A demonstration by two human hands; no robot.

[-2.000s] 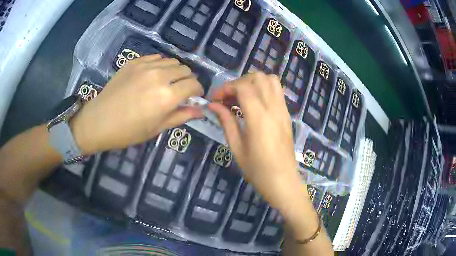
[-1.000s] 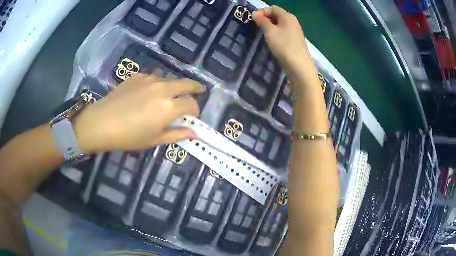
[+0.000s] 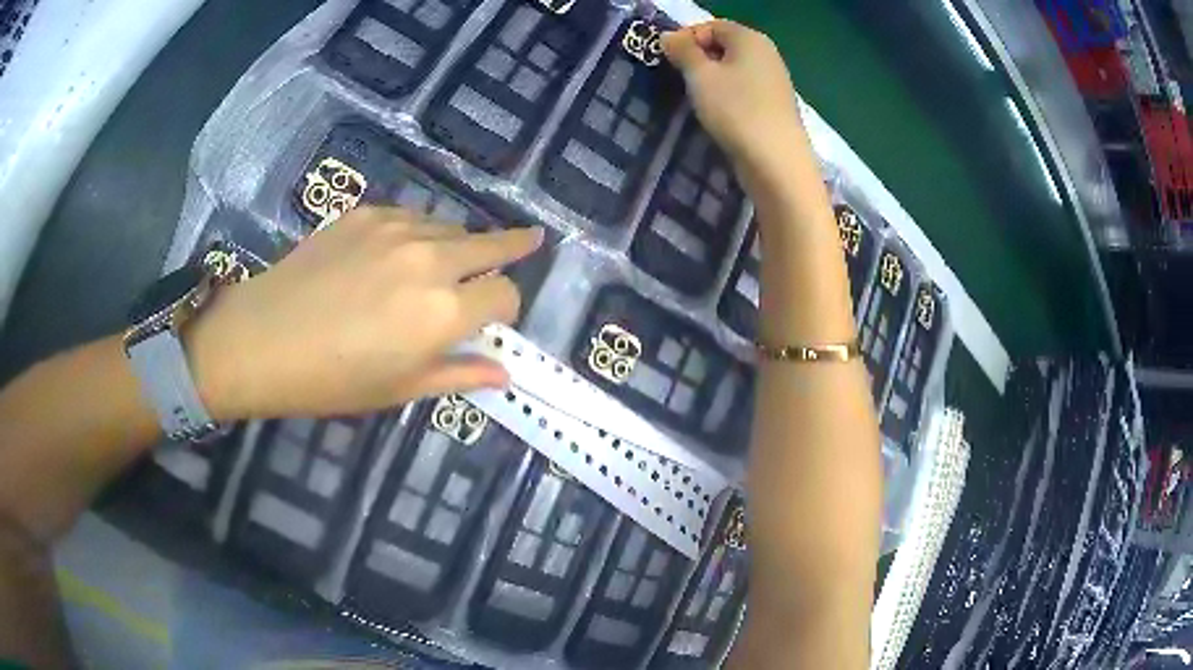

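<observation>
My left hand point(image 3: 380, 308) holds the end of a white sticker strip point(image 3: 602, 452) with rows of small dark dots between thumb and fingers; its index finger points out over the tray. The strip slants down to the right above the cases. My right hand point(image 3: 733, 85) is at the top, thumb and index fingertips together at the gold camera frame point(image 3: 645, 42) of a black phone case point(image 3: 605, 131). Whether a small piece is between those fingertips cannot be seen. The cases lie in a clear blister tray point(image 3: 255, 138); my right forearm hides some of them.
A white dotted pile of spare strips point(image 3: 922, 537) lies right of the tray. Stacked filled trays point(image 3: 1034, 524) stand beyond it. A green surface point(image 3: 903, 144) runs behind the tray at the upper right. Grey floor with a yellow line point(image 3: 111, 609) shows at the lower left.
My right hand has moved from beside my left hand up to the top case, and the strip now hangs out from my left hand. Over the last second both hands stay almost still.
</observation>
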